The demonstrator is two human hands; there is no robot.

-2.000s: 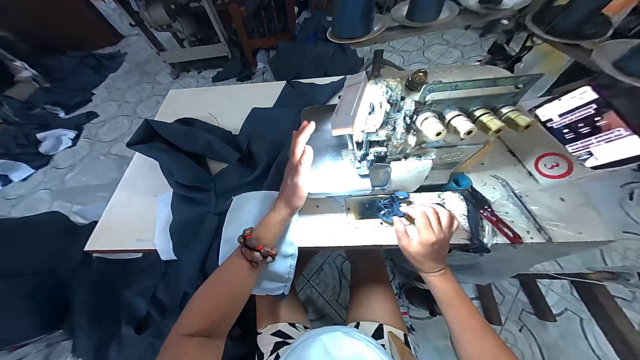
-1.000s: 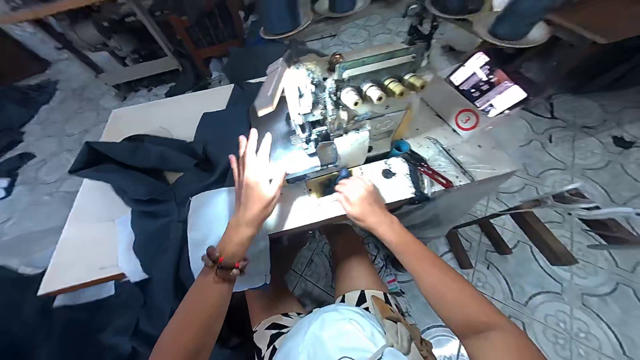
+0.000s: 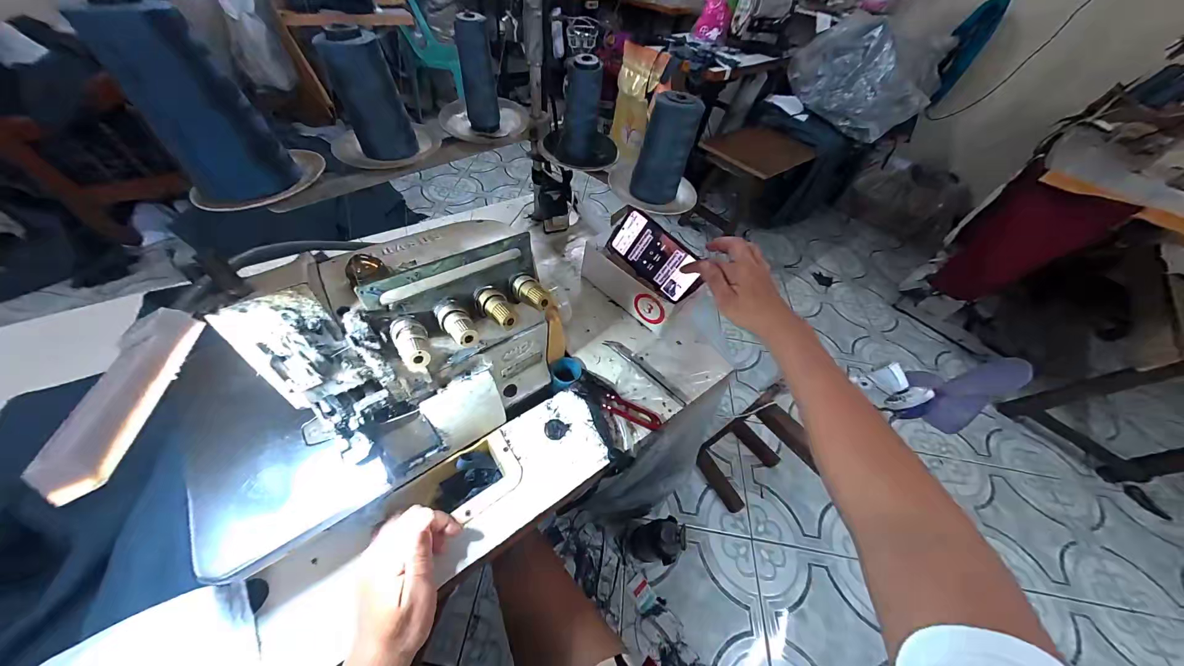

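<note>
A finger of my right hand (image 3: 740, 282) is at the screen of a smartphone (image 3: 653, 254), which leans on a white box (image 3: 610, 287) bearing a red-ringed number. My left hand (image 3: 402, 573) rests on the front edge of the machine table, fingers curled, nothing seen in it. Just behind it is an opening with dark scraps (image 3: 470, 476). The overlock sewing machine (image 3: 435, 324), its looper area full of lint, stands lit behind my left hand. Dark blue fabric (image 3: 111, 536) and white fabric (image 3: 176, 634) lie at the left.
Red-handled thread snips (image 3: 632, 410), tweezers (image 3: 647, 370) and a blue cup (image 3: 565, 372) lie right of the machine. Several dark blue thread cones, one nearest the box (image 3: 668, 148), stand behind. On the tiled floor are a wooden rack (image 3: 758, 444) and purple fan blades (image 3: 967, 393).
My right hand has moved from the scraps by the machine to the phone. My left hand has moved from the machine's bed to the table's front edge. The view has swung right.
</note>
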